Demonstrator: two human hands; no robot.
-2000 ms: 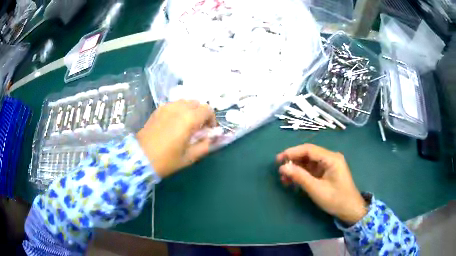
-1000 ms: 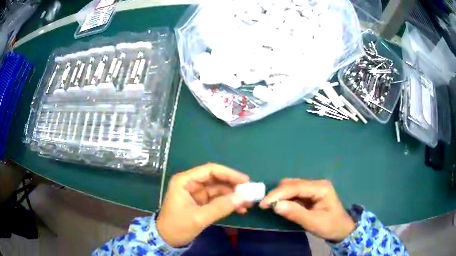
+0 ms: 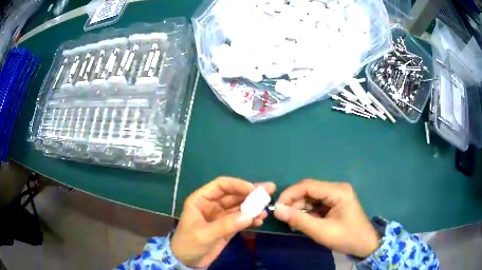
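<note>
A white plastic head [image 3: 256, 201] is held between the fingers and thumb of my left hand [image 3: 214, 219], tilted, just beyond the table's front edge. My right hand [image 3: 330, 216] pinches a thin metal shaft [image 3: 270, 208], mostly hidden in the fingers. The shaft's tip points left at the head's right side. I cannot tell whether the tip is inside the head or only touching it.
A clear bag [image 3: 296, 47] of white heads lies beyond my hands. A parts box [image 3: 399, 76] of silver shafts, loose sleeves [image 3: 364, 100] and a lidded clear box [image 3: 449, 105] lie right. A clear blister tray [image 3: 100, 100] and blue trays [image 3: 15, 97] lie left.
My left hand first came back from the bag and now holds a white head. My right hand moved left to meet it. Since the middle frame the head has tilted and the hands are closer.
</note>
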